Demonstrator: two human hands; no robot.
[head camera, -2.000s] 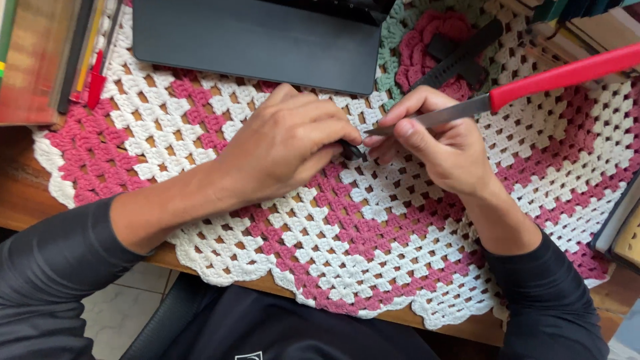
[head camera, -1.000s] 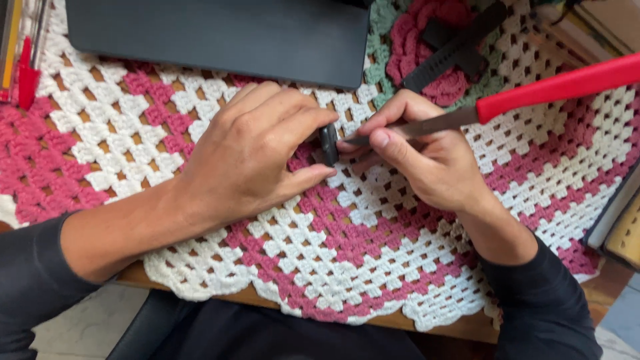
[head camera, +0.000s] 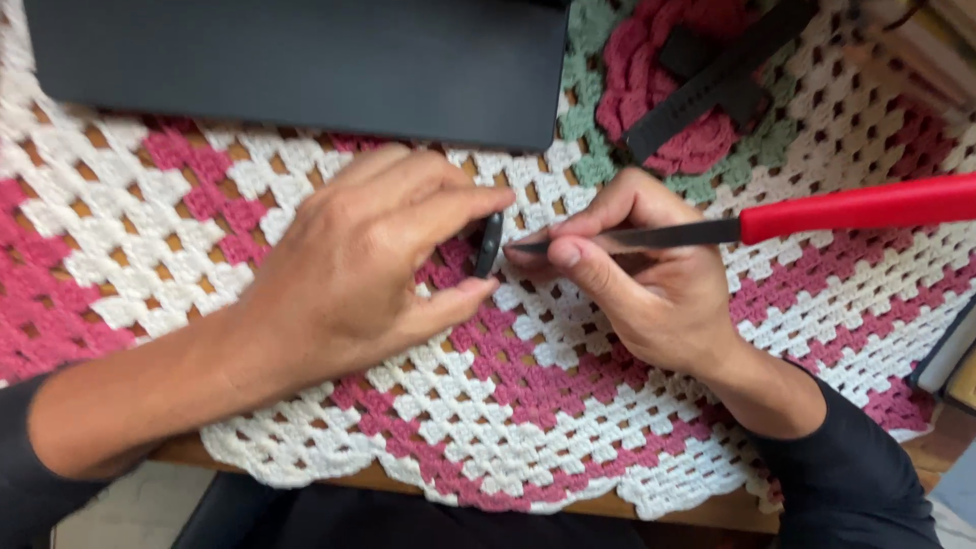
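Note:
Between its thumb and fingertips, my left hand (head camera: 374, 244) holds a small dark rounded object (head camera: 489, 245) on edge, perhaps a watch case. A knife with a red handle (head camera: 854, 210) lies across my right hand (head camera: 656, 267), whose thumb and fingers pinch the narrow metal blade (head camera: 663, 235). The blade's tip points left and stands just short of the dark object's side. Both hands are over a white and pink crochet tablecloth (head camera: 564, 389). A black watch strap (head camera: 717, 80) lies on the pink crochet flower (head camera: 694, 145) beyond my right hand.
A dark flat device (head camera: 305, 76), seemingly a tablet or laptop, lies beyond my left hand. Books, blurred, are at the upper right, and another book (head camera: 949, 358) lies at the right edge. The wooden table edge (head camera: 709, 511) runs along the near side.
My left hand has opened out around the dark object, which was mostly hidden two seconds ago and now shows upright between thumb and fingers. The knife remains in my right hand. The view has shifted slightly.

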